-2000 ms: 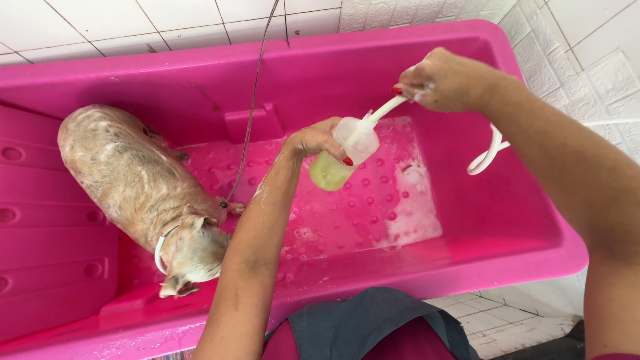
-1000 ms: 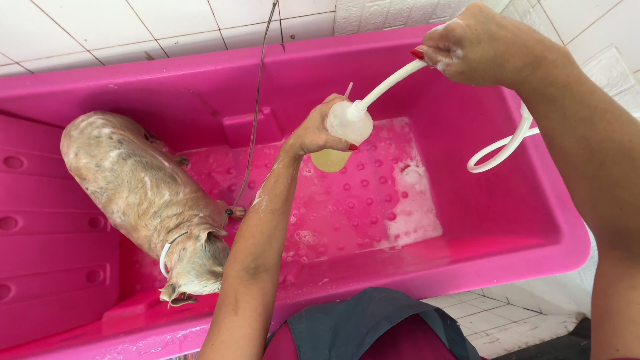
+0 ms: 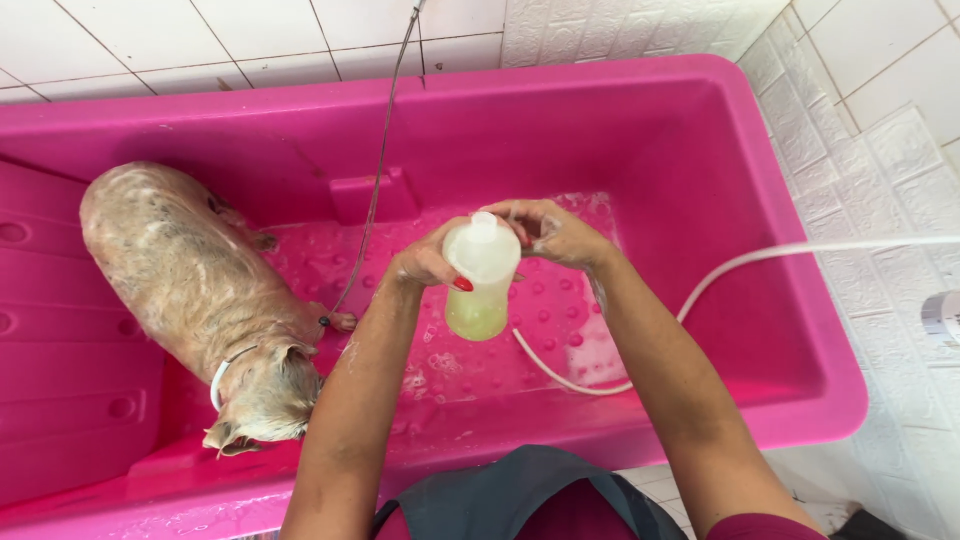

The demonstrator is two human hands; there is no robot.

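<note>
My left hand (image 3: 437,259) is closed around a translucent plastic bottle (image 3: 480,281) with yellow-green liquid in its lower part, held over the tub. At the bottle's upper right side is my right hand (image 3: 551,231), fingers curled and foamy; its fingertips are partly hidden, so whether they grip anything there is unclear. A white hose (image 3: 571,382) lies in the tub to the right, its free end below the bottle. A wet, lathered dog (image 3: 191,262) with a white collar (image 3: 217,382) stands at the left, head down beside my left forearm.
The pink plastic tub (image 3: 585,79) has a raised rim and a bumpy floor with suds. A thin tether (image 3: 380,154) runs from the wall down to near the dog's front paw. White tiles (image 3: 277,64) line the wall behind.
My right hand has let go of the white hose, which was at the bottle's top and now lies in the tub. That hand has moved left to the bottle.
</note>
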